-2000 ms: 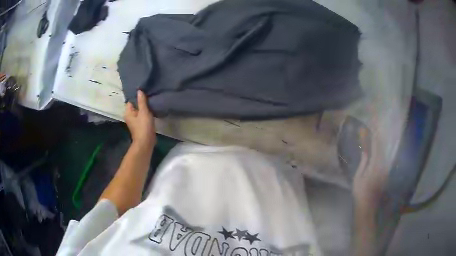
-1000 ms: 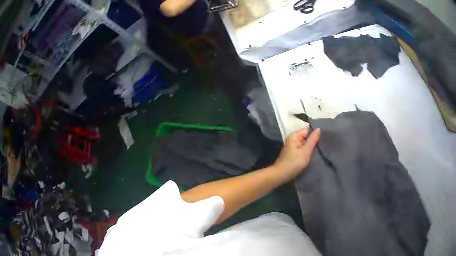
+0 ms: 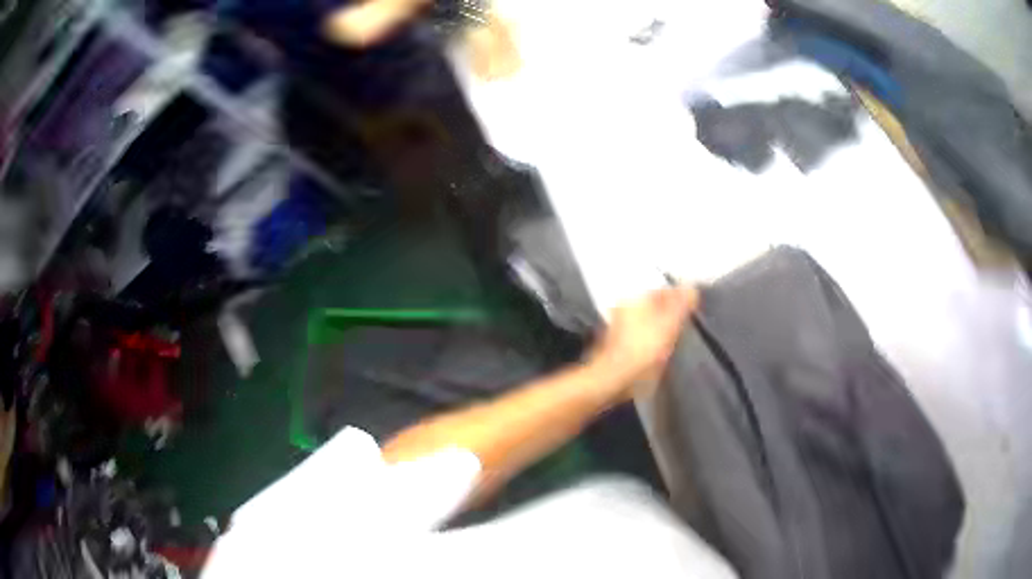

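Observation:
The dark grey garment panel (image 3: 803,418) lies on the white-covered table (image 3: 634,158) at the lower right, with long fold or seam lines running down it. My left hand (image 3: 647,337) pinches its upper left corner at the table's near edge. The picture is blurred, so the exact finger grip is unclear. My right hand is out of the picture.
Small dark cloth pieces (image 3: 781,127) lie farther up the table. A long dark padded shape (image 3: 939,102) runs along the far side. A green basket (image 3: 390,319) with dark grey pieces stands on the green floor. Another person's hand (image 3: 373,20) shows at the top.
The view has swung left, and my right hand and the iron have left the picture. Since the last earlier frame, the held corner has shifted and the panel's folds run differently.

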